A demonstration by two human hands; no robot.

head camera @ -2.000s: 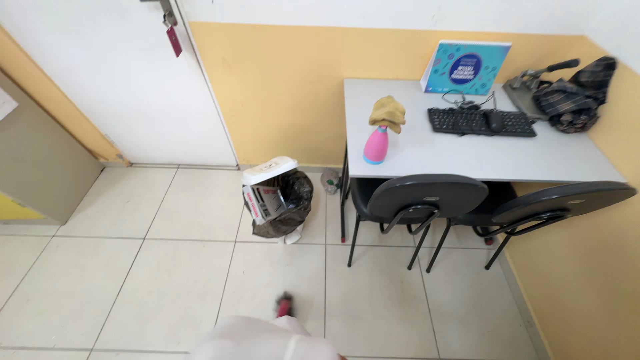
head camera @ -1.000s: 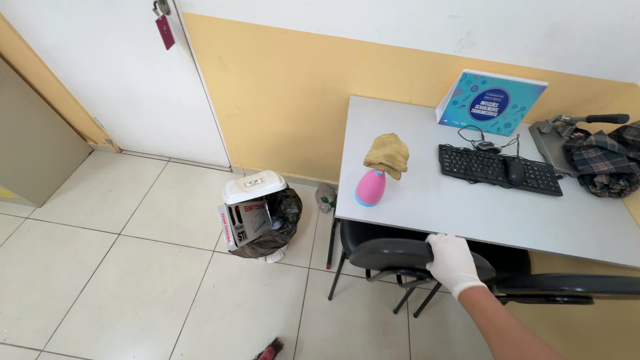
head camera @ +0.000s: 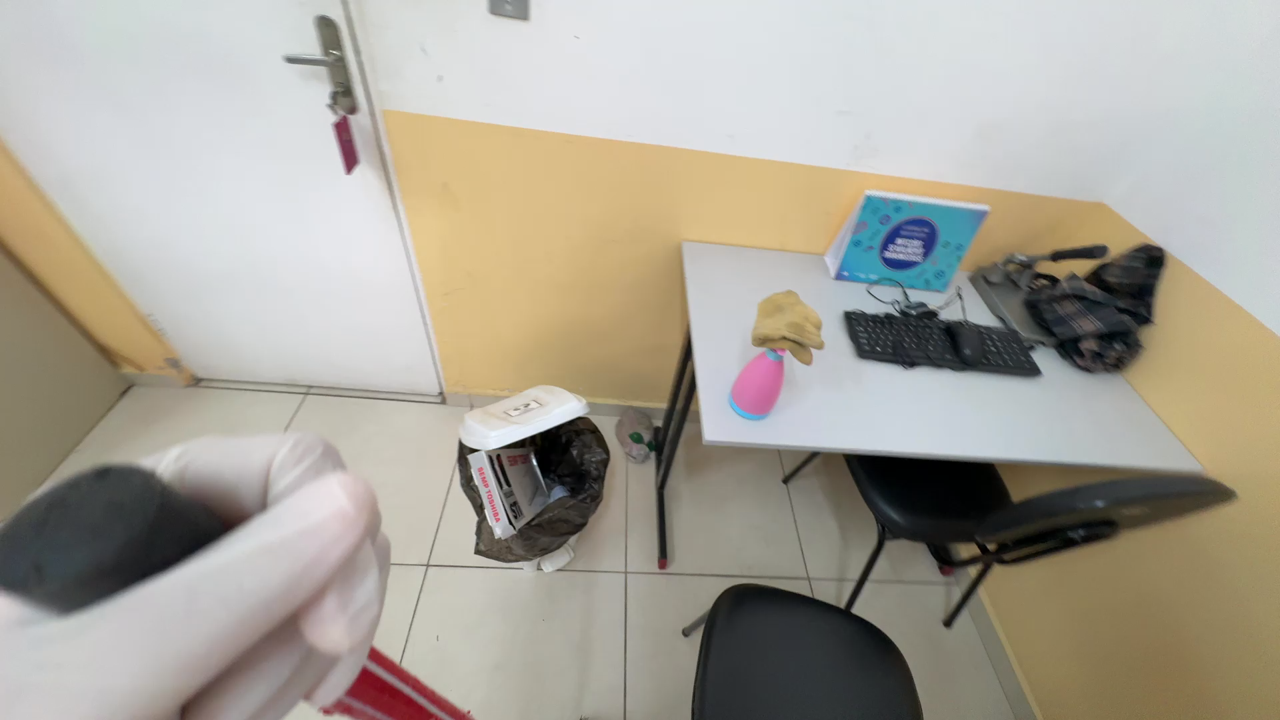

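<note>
My left hand (head camera: 290, 560), in a white glove, is large and close at the lower left. Its fingers are wrapped around a red object (head camera: 400, 690) with a pale stripe; a thick black rounded end (head camera: 100, 540) sticks out by the thumb side. The rest of the object is cut off by the frame's lower edge. My right hand is not in view. Nearest at the bottom is a black chair (head camera: 805, 660), standing away from the table, with its backrest out of sight.
A second black chair (head camera: 930, 500) is partly under the grey table (head camera: 1000, 430). On the table are a pink spray bottle (head camera: 758, 385) under a tan glove (head camera: 787, 322), a keyboard (head camera: 900, 342), a mouse and a plaid cloth (head camera: 1090, 310). A lined trash bin (head camera: 575, 490) stands near the door (head camera: 200, 200).
The nearer chair, which stood at the table with my right hand on its backrest, is now out from it. My right hand has left the view. My left hand has come into view.
</note>
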